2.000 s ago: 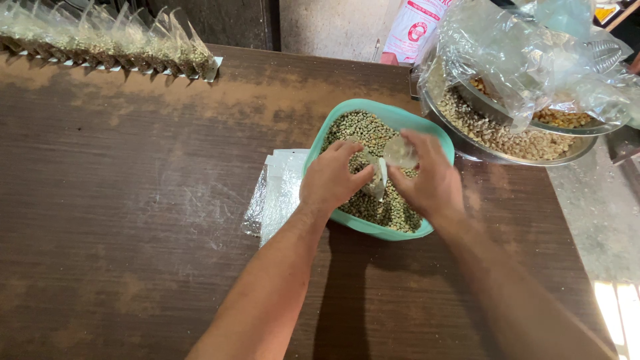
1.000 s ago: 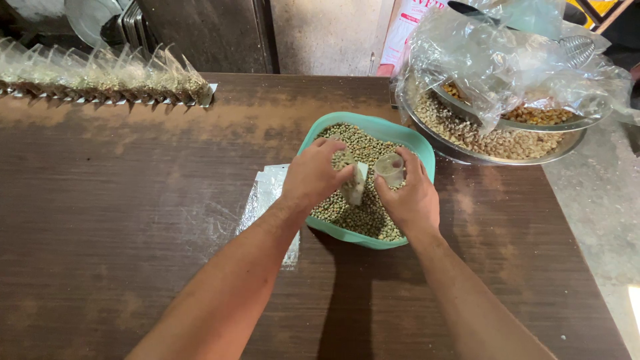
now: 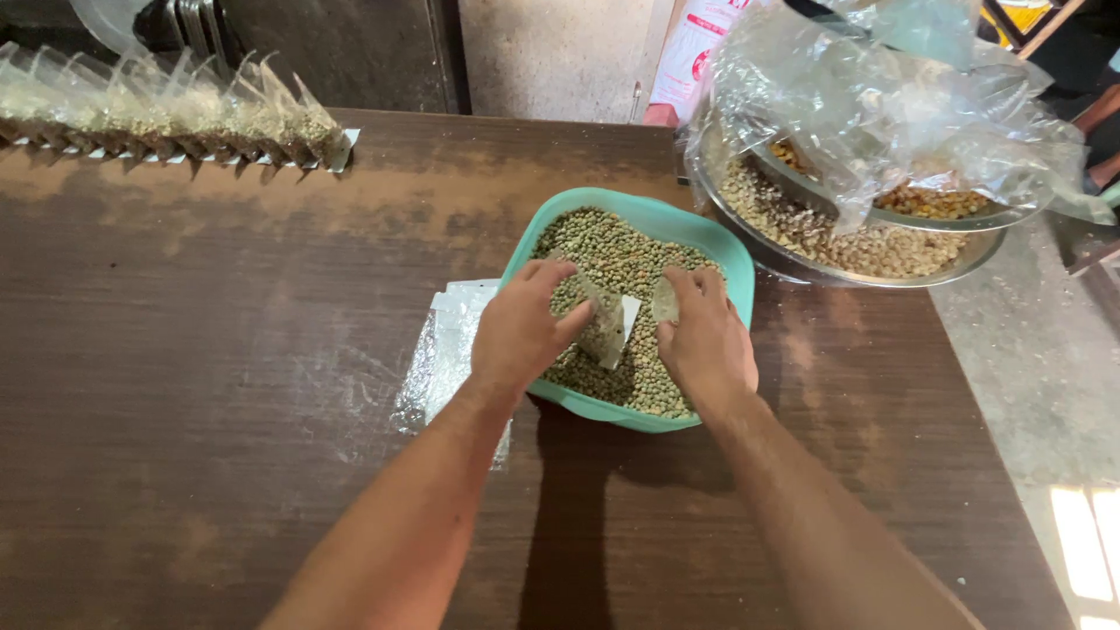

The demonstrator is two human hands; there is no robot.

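A turquoise plastic tub (image 3: 744, 262) full of greenish dried seeds (image 3: 604, 236) stands on the brown table. Over its left part, my left hand (image 3: 525, 324) grips a small clear plastic bag (image 3: 604, 328) that holds some seeds and has a white strip. At the tub's right side my right hand (image 3: 709, 337) holds a small clear cup (image 3: 665, 300), partly hidden by the fingers. Flat clear plastic bags (image 3: 451, 350) with white strips lie left of the tub, partly under my left forearm.
A row of filled clear bags (image 3: 254, 131) stands at the table's back left. Back right are steel bowls (image 3: 919, 280) of pale and orange grains, with crumpled clear plastic (image 3: 875, 96) over them. A printed white sack (image 3: 696, 52) is behind the table (image 3: 219, 350).
The small bag and the cup stay in my hands over the tub. The bag now looks fuller and more tilted than one second ago.
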